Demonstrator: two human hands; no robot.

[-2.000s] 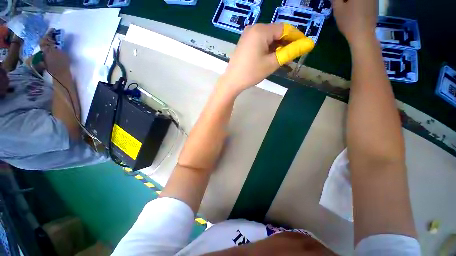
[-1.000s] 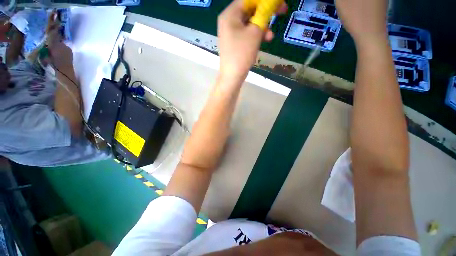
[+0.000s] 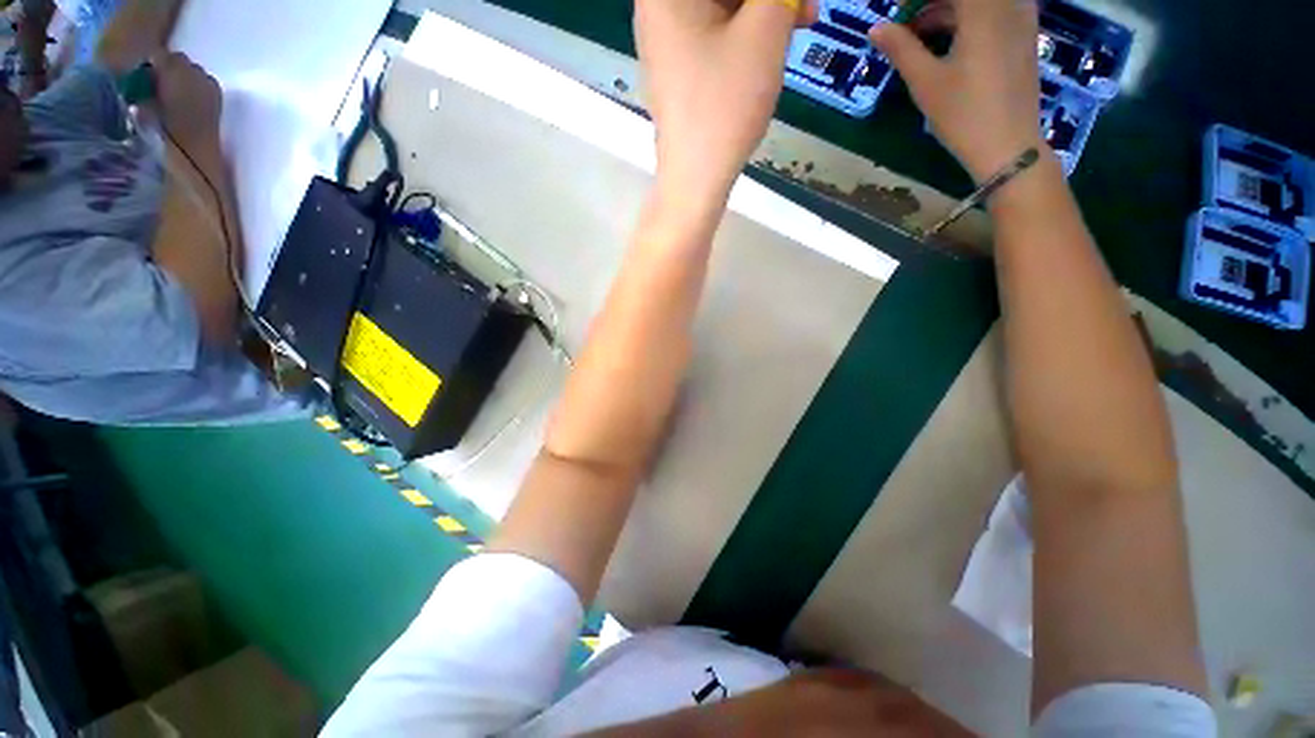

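My left hand (image 3: 714, 79) is at the top edge, its fingertips cut off; only a sliver of yellow finger cot shows. My right hand (image 3: 973, 87) is over the belt, thumb and fingers pinched on a green-handled tool (image 3: 910, 12), mostly hidden. A pale-blue case (image 3: 834, 69) with black and silver parts lies between my hands. Another open blue case (image 3: 1089, 55) is partly behind my right hand. A thin metal rod (image 3: 952, 216) slants from the belt edge to my right wrist.
Another blue case pair (image 3: 1247, 252) is on the dark green belt (image 3: 1175, 108) at right. A black box (image 3: 390, 325) with cables and a white cloth (image 3: 998, 570) are on the bench. A person's arm (image 3: 195, 188) is at left.
My right hand has come lower and leftward into view, with the green tool showing. My left hand has moved slightly right and up. The cases and rod appear shifted.
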